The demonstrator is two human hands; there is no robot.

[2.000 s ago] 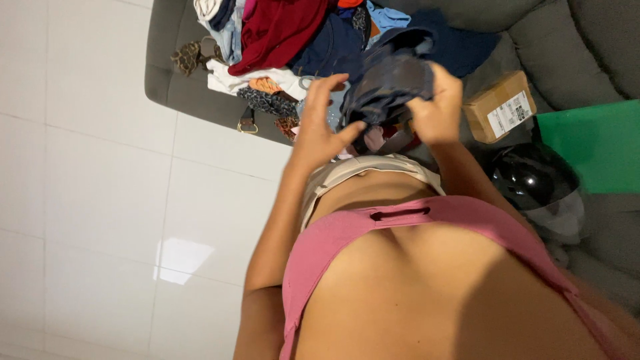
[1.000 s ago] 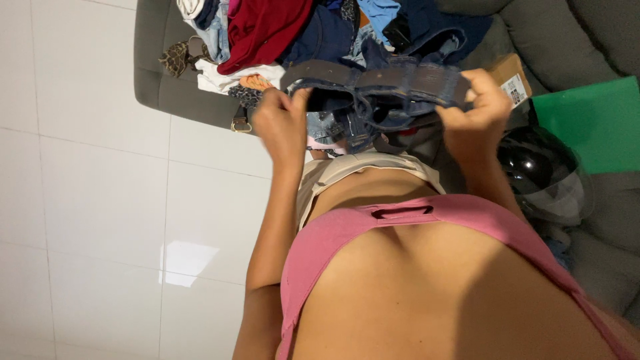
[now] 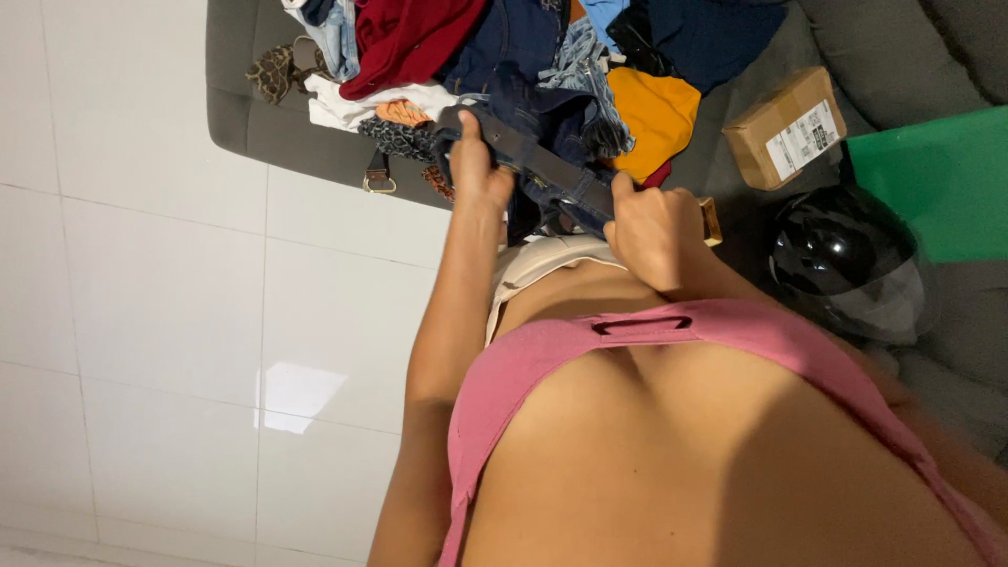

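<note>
Dark denim jeans [image 3: 551, 110] hang between my hands, with a dark leather belt [image 3: 543, 165] running through the waistband loops. My left hand [image 3: 479, 169] grips the belt and waistband at one side, its thumb lying on the belt. My right hand [image 3: 654, 224] is closed on the other side of the waistband. A gold-toned rectangular piece [image 3: 711, 221], perhaps the buckle, shows just beyond my right hand. Around the jeans lie a mustard-yellow cloth [image 3: 654, 118], a light denim garment with frayed edges [image 3: 587, 71] and a white garment [image 3: 339, 102].
On the grey sofa [image 3: 236, 94] are a red garment [image 3: 409, 39], a leopard-print item [image 3: 272, 75], a strap with a metal ring [image 3: 379, 177] and navy cloth [image 3: 709, 35]. At the right are a cardboard box [image 3: 756, 130], green panel [image 3: 937, 181] and black helmet [image 3: 839, 244].
The bunched jeans have been spread between both hands, then tilted, with the left side farther from my body. The yellow cloth has come into sight behind them.
</note>
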